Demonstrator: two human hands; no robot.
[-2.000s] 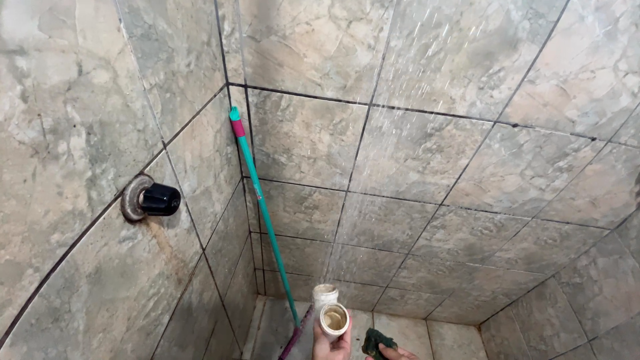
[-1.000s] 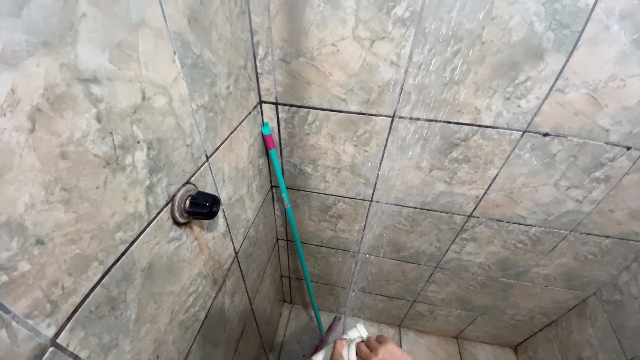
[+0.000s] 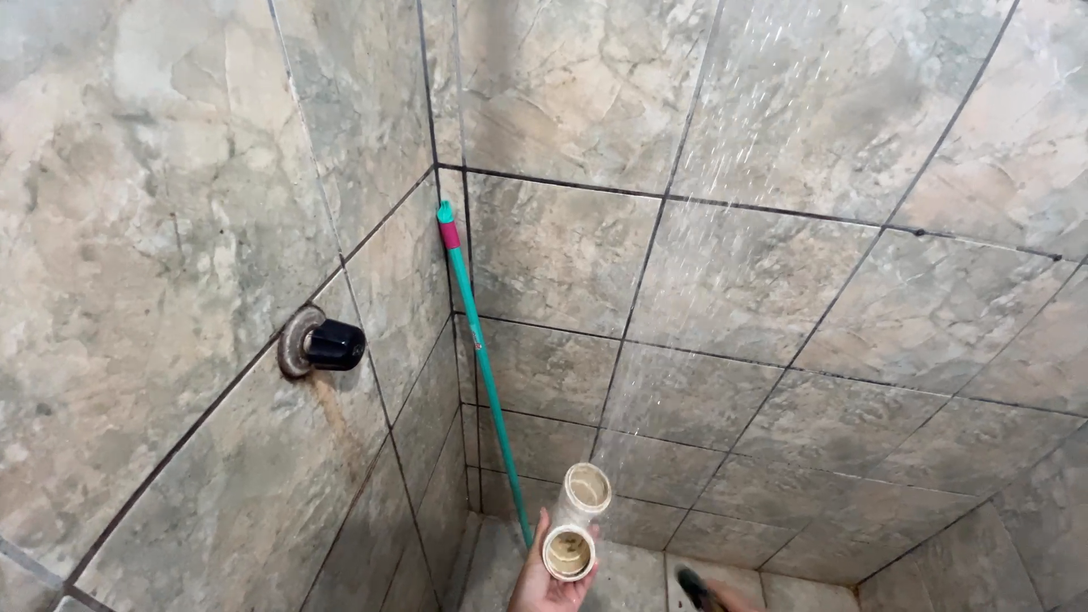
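Note:
A white plastic pipe fitting (image 3: 569, 552) with two round openings faces the camera at the bottom centre, with brownish residue inside it. My left hand (image 3: 544, 582) grips it from below and the side, under the falling shower water. To its right, low in the picture, my right hand (image 3: 733, 597) is partly cut off by the bottom edge. It holds a dark scrubbing item (image 3: 695, 586), blurred, apart from the fitting; its exact kind cannot be told.
A black shower valve knob (image 3: 337, 344) sticks out of the left tiled wall, with a rust stain beneath. A teal pole (image 3: 484, 374) with a pink band leans in the corner. Water falls in front of the back wall (image 3: 561, 255). Pale floor tiles (image 3: 629, 582) show below.
One second ago a hand covered much of the white fitting; now its two openings face the camera, and my right hand with the dark item is apart from it.

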